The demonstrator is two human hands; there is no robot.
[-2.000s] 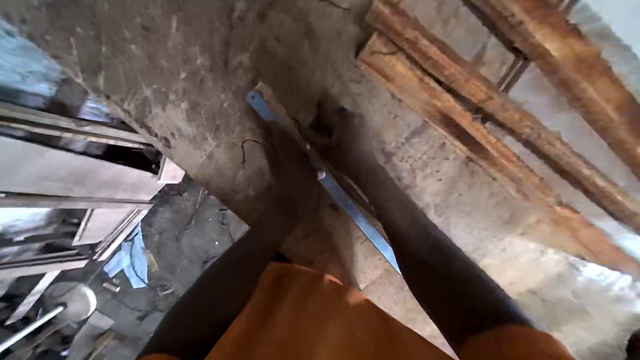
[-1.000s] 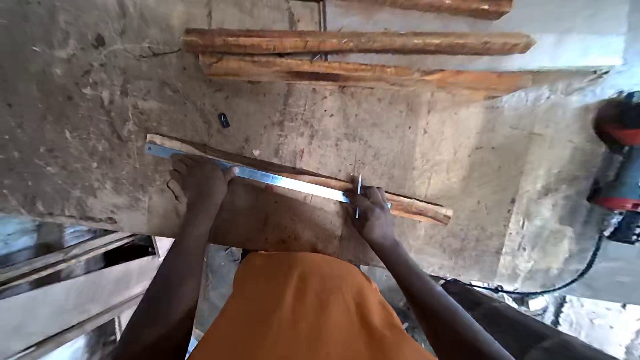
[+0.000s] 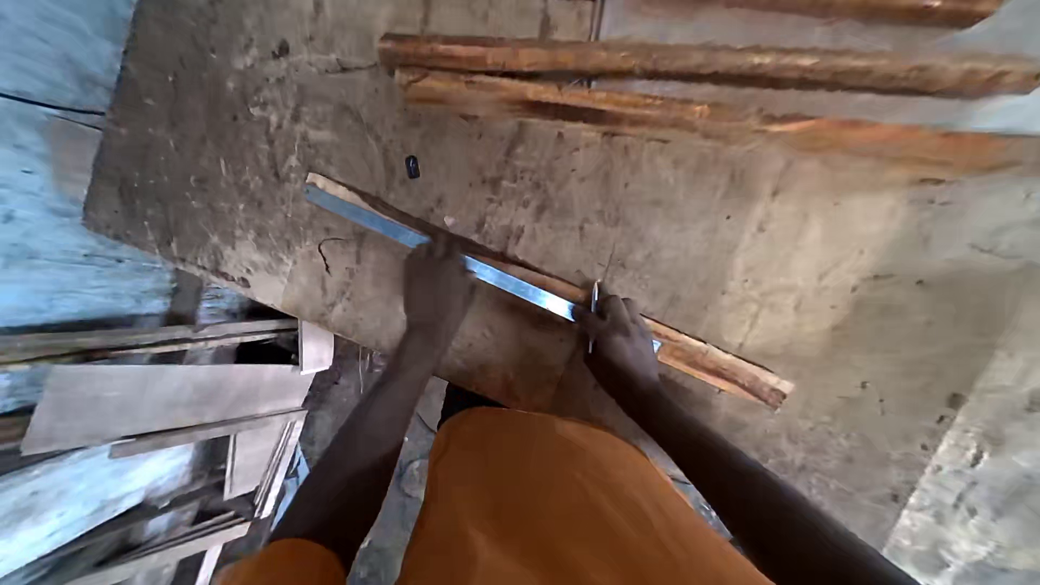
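Note:
A metal ruler (image 3: 520, 286) lies along a rough-edged wood strip (image 3: 723, 366) on a wooden worktable (image 3: 812, 268). My left hand (image 3: 439, 284) presses on the ruler left of its middle, its fingers reaching over to the strip. Toward the ruler's right end, my right hand (image 3: 621, 333) rests on ruler and strip. A thin, pale, pencil-like tool (image 3: 594, 313) stands out between its thumb and fingers. The fingertips of both hands are partly hidden.
Two long wood strips (image 3: 699, 69) (image 3: 569, 106) lie across the far side, with another board (image 3: 918, 10) beyond. A small black object (image 3: 413, 166) sits behind the ruler. Boards and panels (image 3: 171, 398) are stacked below the table's left edge.
Compared with one second ago, my left hand has moved along the ruler toward its middle, nearer my right hand. The view has turned and shifted.

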